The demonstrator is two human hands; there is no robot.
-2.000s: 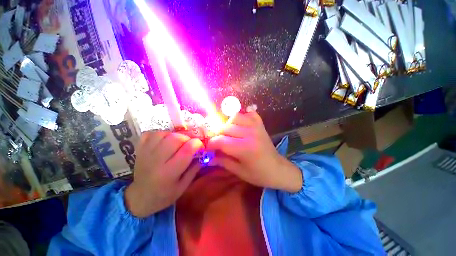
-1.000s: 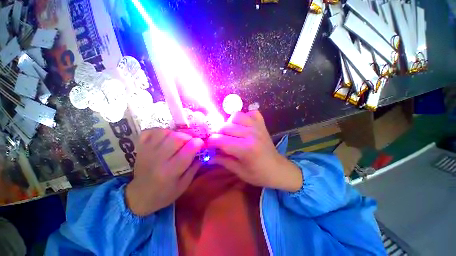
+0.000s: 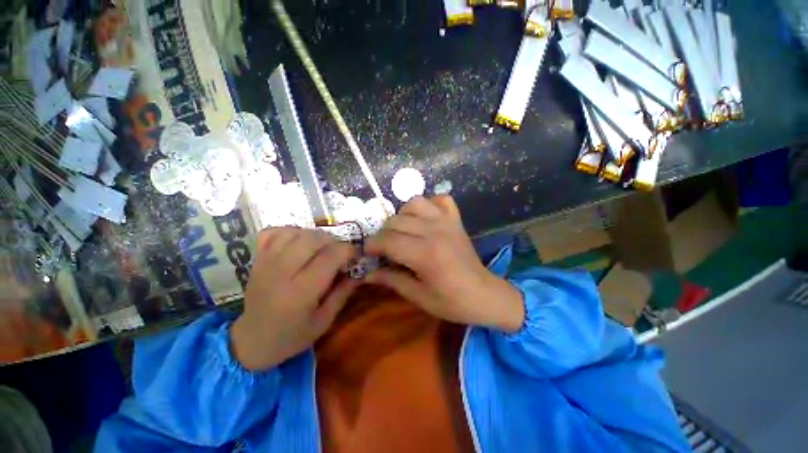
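My left hand (image 3: 297, 287) and my right hand (image 3: 434, 257) meet at the bench's near edge, pinching a small control board (image 3: 361, 265) between their fingertips. Thin dark leads loop at the board. An unlit, cream LED strip (image 3: 328, 102) runs from my right fingertips up to the top of the view. A pouch cell (image 3: 298, 142) lies left of the strip, its yellow end just above my left fingertips. Round translucent pads (image 3: 213, 177) lie loosely piled beyond and left of my hands; one white round pad (image 3: 407, 184) lies above my right hand.
Unlit strip assemblies with white squares (image 3: 80, 155) lie at the left, beside a printed sheet (image 3: 190, 97). A pile of pouch cells (image 3: 620, 106) is fanned out at the upper right of the black mat (image 3: 425, 80). Cardboard boxes (image 3: 656, 226) stand below the bench at right.
The strip was glowing pink and blue and is now unlit; the blue light at the board is also off. My hands stay in nearly the same place. The view has shifted slightly.
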